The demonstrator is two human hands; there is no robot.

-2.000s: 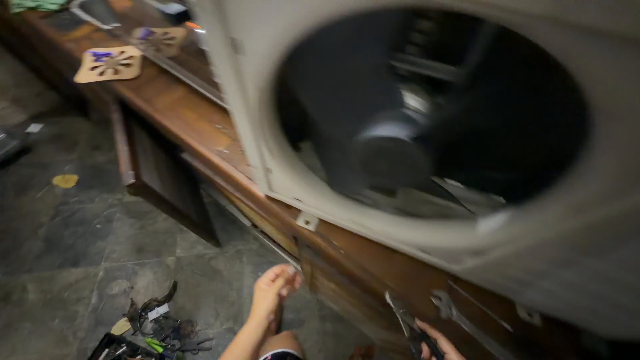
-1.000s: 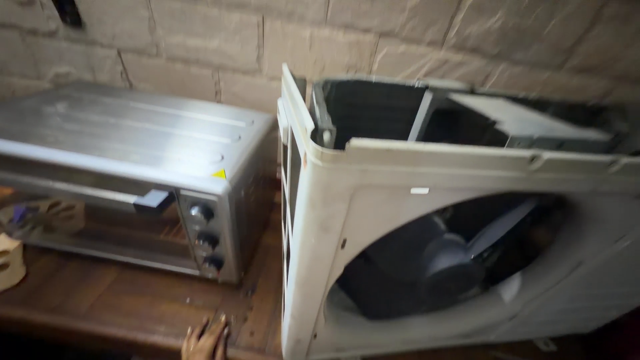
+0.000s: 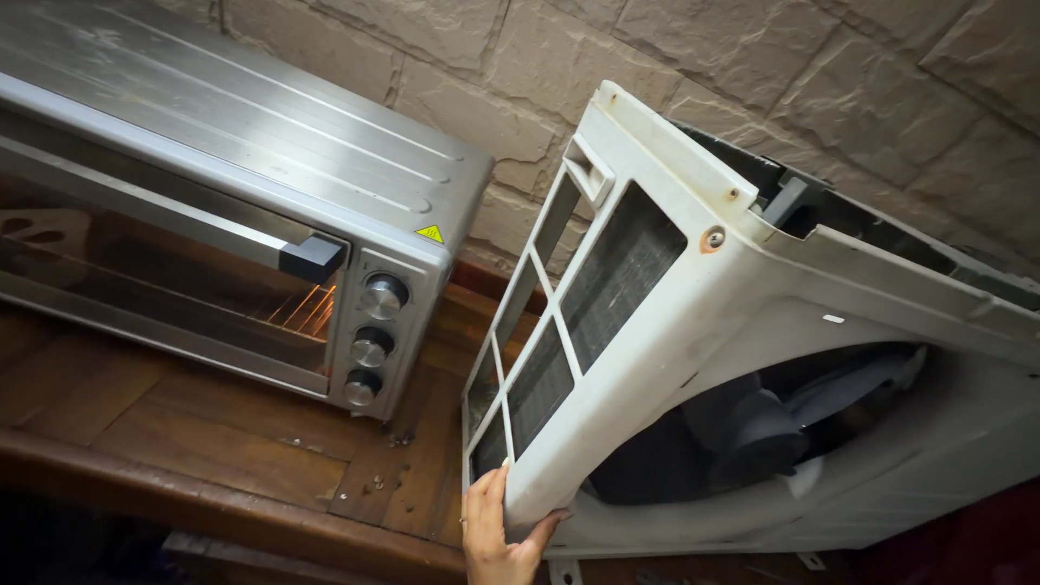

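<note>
The white casing of an air conditioner's outdoor unit (image 3: 650,357) stands on a wooden counter, its top off. My left hand (image 3: 504,528) grips its lower front left corner, fingers against the grille side and thumb on the front. Inside the round front opening sits a dark fan (image 3: 764,431). A rusty screw (image 3: 712,238) shows near the upper corner, beside the side grille (image 3: 561,309). My right hand is out of view.
A stainless steel toaster oven (image 3: 382,203) stands to the left, close to the unit. Behind both rises a stone-block wall (image 3: 520,97). Small debris (image 3: 378,483) lies on the wooden counter (image 3: 244,439) between them.
The view has swung up from the floor and counter edge. My left hand, on the counter a second ago, now holds the casing's corner. My right hand, earlier holding a plier-like tool, has left view.
</note>
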